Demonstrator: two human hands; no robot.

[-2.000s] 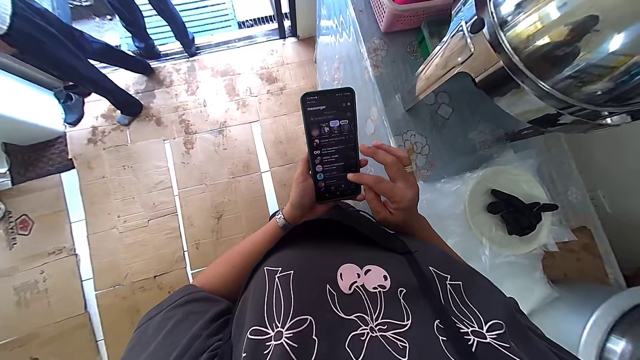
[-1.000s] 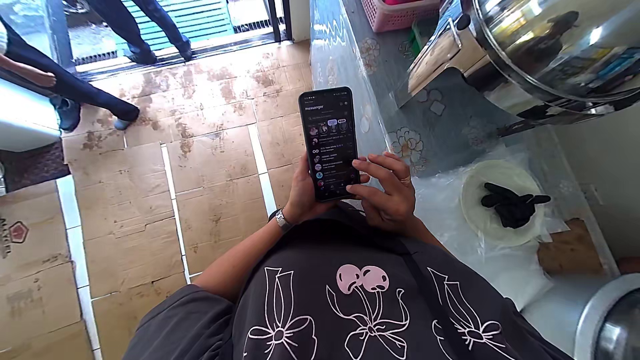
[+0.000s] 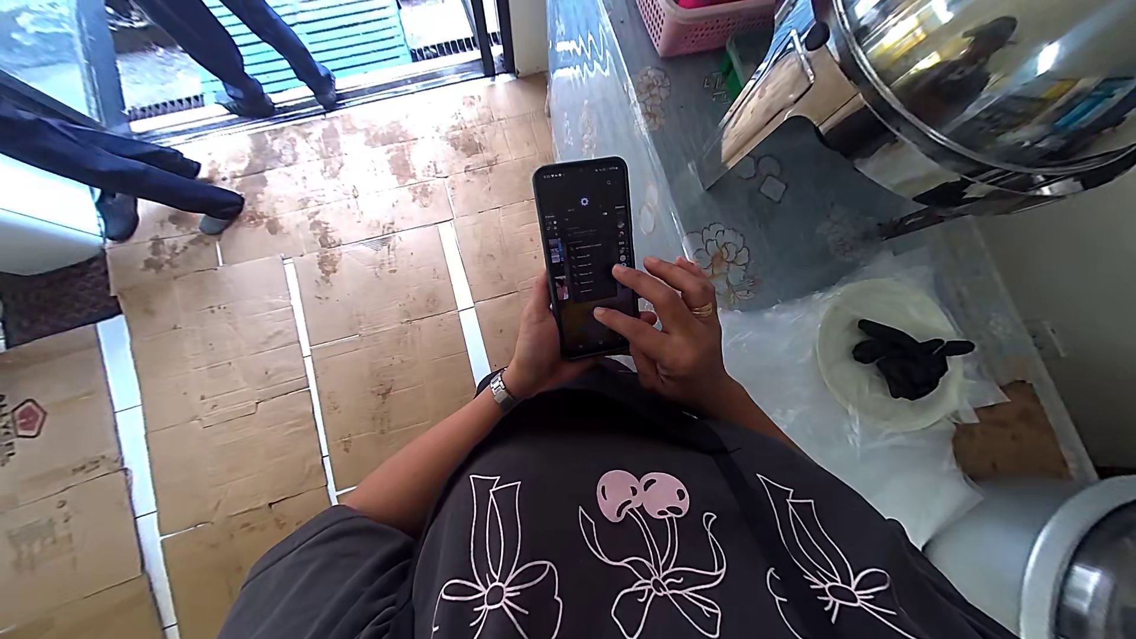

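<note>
A dark smartphone (image 3: pixel 584 257) is held upright in front of my body, its screen lit and facing me. My left hand (image 3: pixel 540 342) is closed around the phone's lower left side and back; a metal watch is on that wrist. Over the lower right part of the screen is my right hand (image 3: pixel 670 324), fingers apart and a ring on one of them. Its fingertips are at or just above the glass; whether they touch it I cannot tell.
Beside me on the right, a table with a plastic-covered cloth (image 3: pixel 763 240) bears a large shiny metal vessel (image 3: pixel 994 80), a pink basket (image 3: pixel 701 28) and a pale round dish (image 3: pixel 839 382) with black gloves (image 3: pixel 910 359). Flattened cardboard (image 3: pixel 390 293) covers the floor. Two people's legs (image 3: pixel 115 160) show at upper left.
The phone's screen has changed from a list to a view of several smaller panels. My right hand's fingers have spread a little over the screen. My left hand keeps its hold.
</note>
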